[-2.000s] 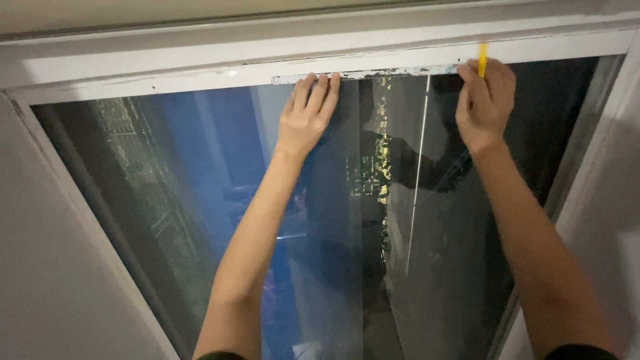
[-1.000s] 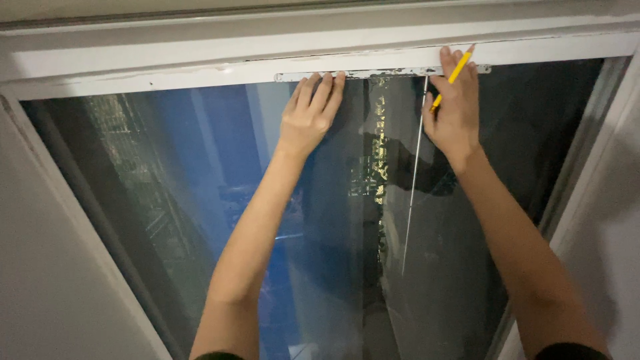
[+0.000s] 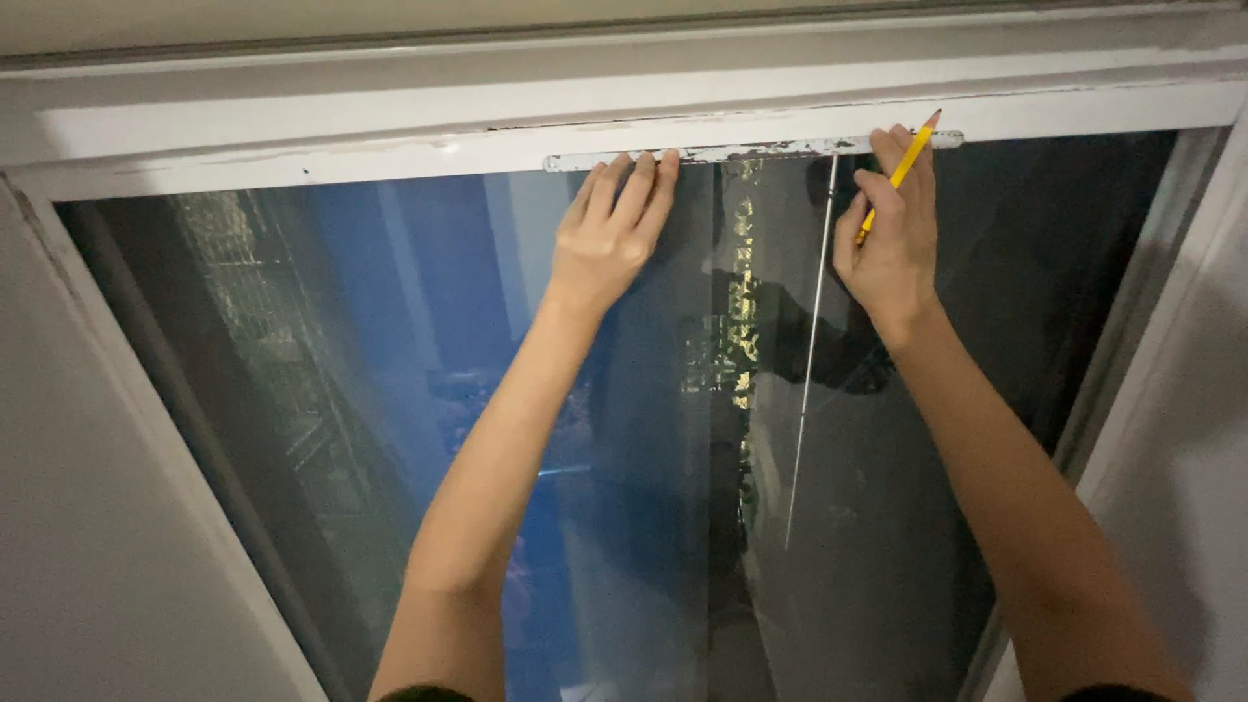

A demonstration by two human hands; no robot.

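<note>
A long, flat metal strip with worn white paint (image 3: 760,152) lies along the lower edge of the white top frame (image 3: 390,157), over the top of the glass. The fingertips of my left hand (image 3: 606,229) press on its left part. Near the strip's right end, my right hand (image 3: 892,224) touches it with raised fingers. A yellow pencil (image 3: 909,162) is held between the thumb and fingers of that hand, its dark point slanting up to the right over the white frame.
Below the frame spans a large glass pane (image 3: 643,468) with reflections and a thin bright line. White side frames (image 3: 185,458) border it. A small dark mark (image 3: 305,171) shows on the top frame at the left. Grey wall (image 3: 78,507) flanks the window.
My right hand has moved left and a little lower along the strip. The pencil, upright two seconds ago, now slants up to the right. My left hand has stayed on the strip.
</note>
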